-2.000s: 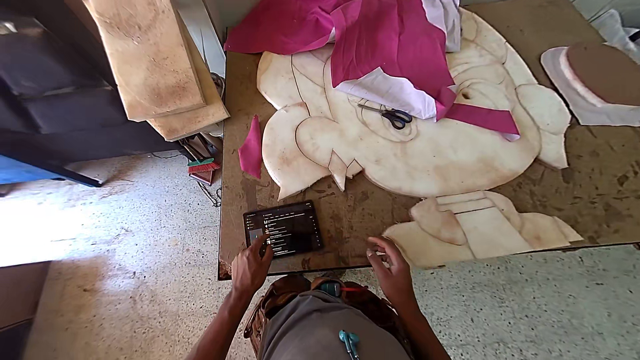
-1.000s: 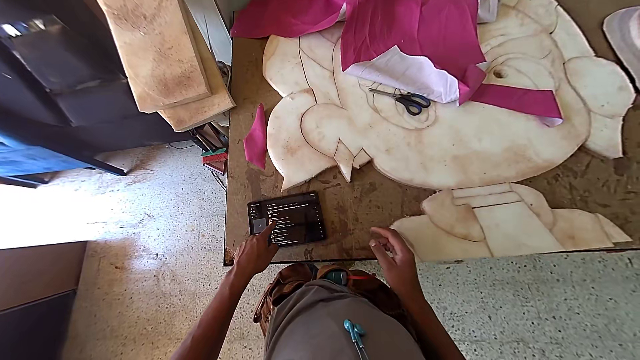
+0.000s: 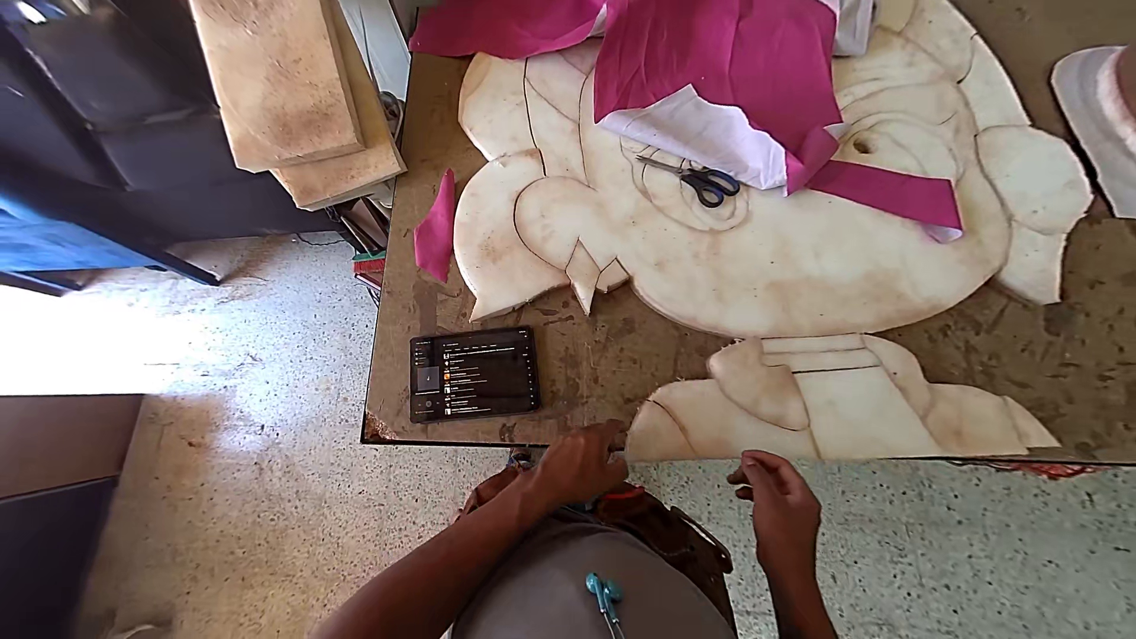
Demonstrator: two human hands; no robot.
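Note:
My left hand [image 3: 581, 463] is at the front edge of the table, its fingers curled beside a small cut foam piece [image 3: 852, 404]; whether it holds anything is hidden. My right hand [image 3: 777, 493] hangs just in front of the same edge, fingers bent, with nothing visible in it. A tablet [image 3: 475, 374] with a lit dark screen lies left of the foam piece. Behind is a large shaped foam sheet [image 3: 799, 275] with drawn and cut lines. On it rest dark-handled scissors [image 3: 708, 185] and magenta fabric [image 3: 710, 62] with a white underside.
A magenta scrap [image 3: 435, 229] lies near the left side of the brown table [image 3: 586, 373]. Foam slabs [image 3: 280, 84] are stacked beyond that side, near a dark sofa [image 3: 151, 106]. Another padded piece [image 3: 1100, 124] is at the far right. Teal earphones [image 3: 603, 590] hang at my chest.
My left hand has moved from the tablet's screen to the right, to the table edge by the small foam piece. My right hand stays near that edge. The tablet's screen remains lit.

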